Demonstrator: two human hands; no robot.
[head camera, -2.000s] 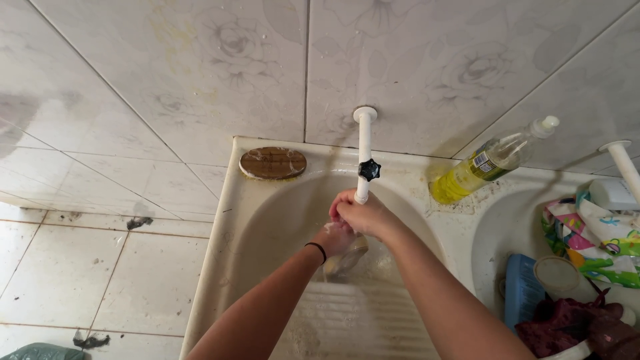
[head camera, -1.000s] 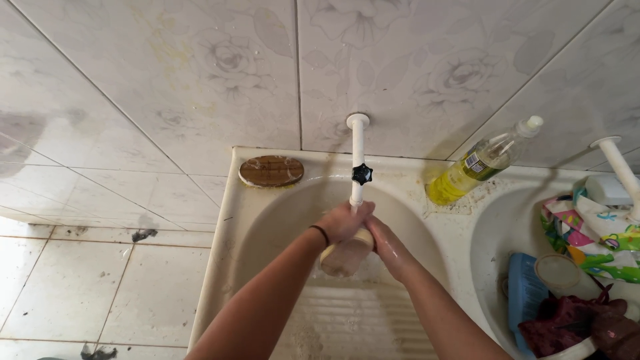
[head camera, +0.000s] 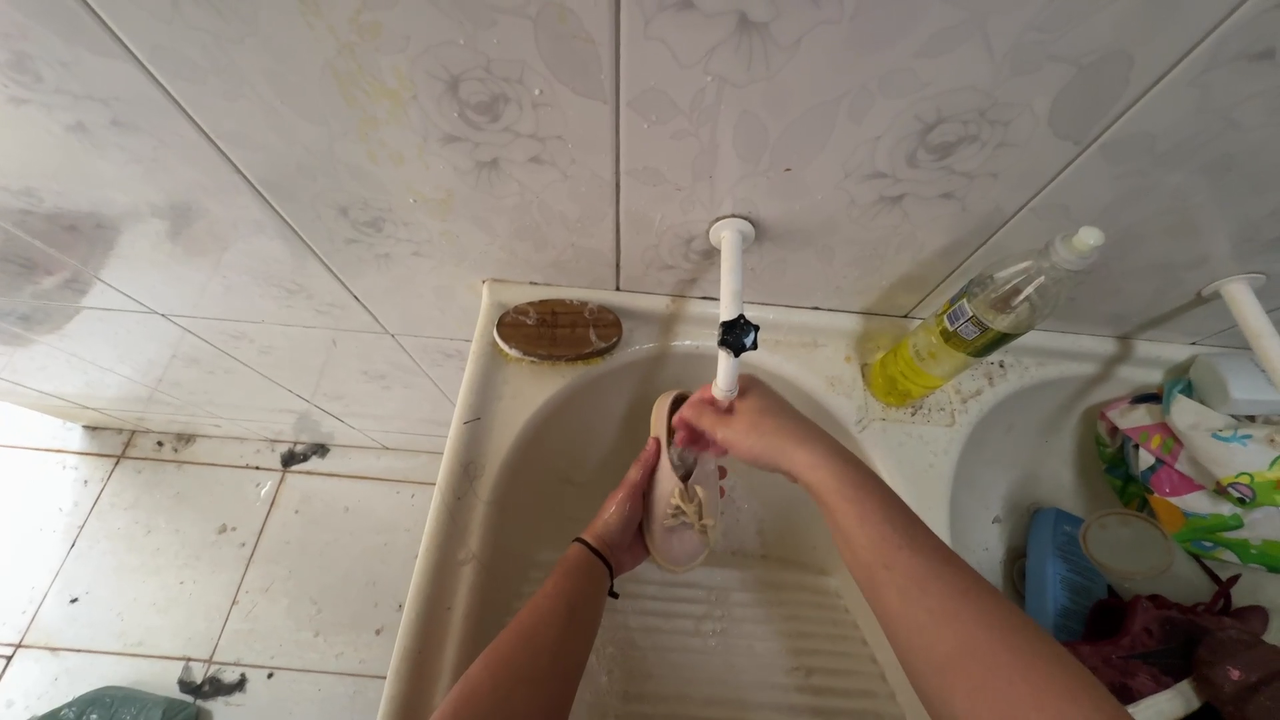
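Observation:
My left hand (head camera: 628, 510), with a black band at the wrist, grips a small pale lace-up shoe (head camera: 682, 525) from its left side and underneath. The shoe's opening faces up, its heel end toward the wall. My right hand (head camera: 745, 425) is at the shoe's opening, right under the spout of the white tap (head camera: 730, 280) with a black star-shaped knob (head camera: 739, 335); its fingers are bent and partly hidden, so their hold is unclear. Water drips around the shoe, over the ribbed washboard part of the white sink (head camera: 430, 590).
A wooden-backed scrub brush (head camera: 558, 330) lies on the sink's back left corner. A bottle of yellow liquid (head camera: 940, 335) leans at the back ledge. The right basin holds a blue brush (head camera: 1062, 570), a colourful patterned cloth (head camera: 1220, 470), dark red cloth (head camera: 1140, 640) and a round translucent lid-like thing (head camera: 1126, 543).
The shoe has turned from sole-side view to opening up. My left hand has moved down and left from the tap to the shoe's side; my right hand has come up to the spout.

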